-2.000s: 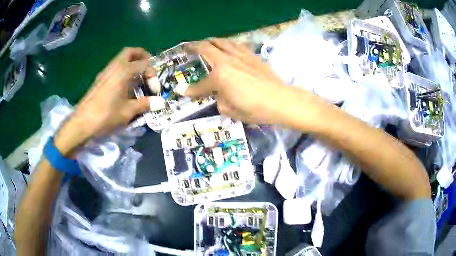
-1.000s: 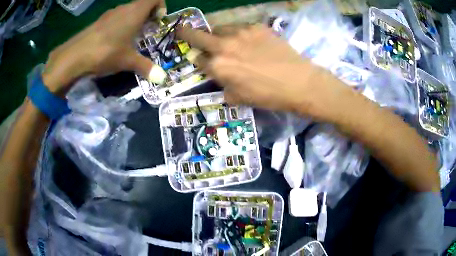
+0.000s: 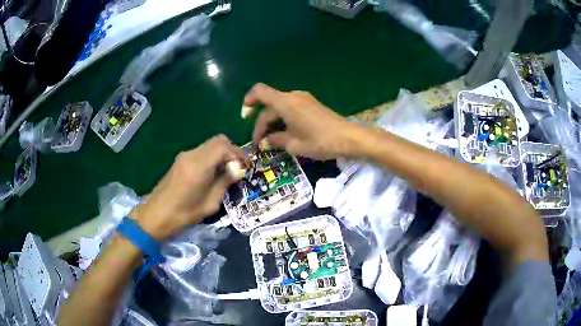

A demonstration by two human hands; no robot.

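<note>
An open white socket housing [image 3: 271,207] lies in front of me at the belt's edge, tilted, with a green circuit board and dark wires in it. My left hand [image 3: 207,175] is at its upper left, fingertips bent over the dark wires; whether they pinch a wire is unclear. My right hand [image 3: 293,124] is over the housing's top edge, index finger raised and apart, other fingertips low at the wires, their hold unclear. Pale cots cover some fingertips. A second open housing [image 3: 302,264] lies just below, with its white cord leaving left.
The green belt [image 3: 191,95] runs behind, carrying open units such as one at left [image 3: 121,119]. Bagged cords [image 3: 382,204] lie to the right, beside more open housings [image 3: 489,127]. Another housing [image 3: 331,318] is cut off at the bottom. White covers [image 3: 44,274] stand at lower left.
The view has shifted, showing more belt. My left hand has moved from the housing's side to its upper-left wires. My right hand has moved from over the board to the top edge, index finger lifted.
</note>
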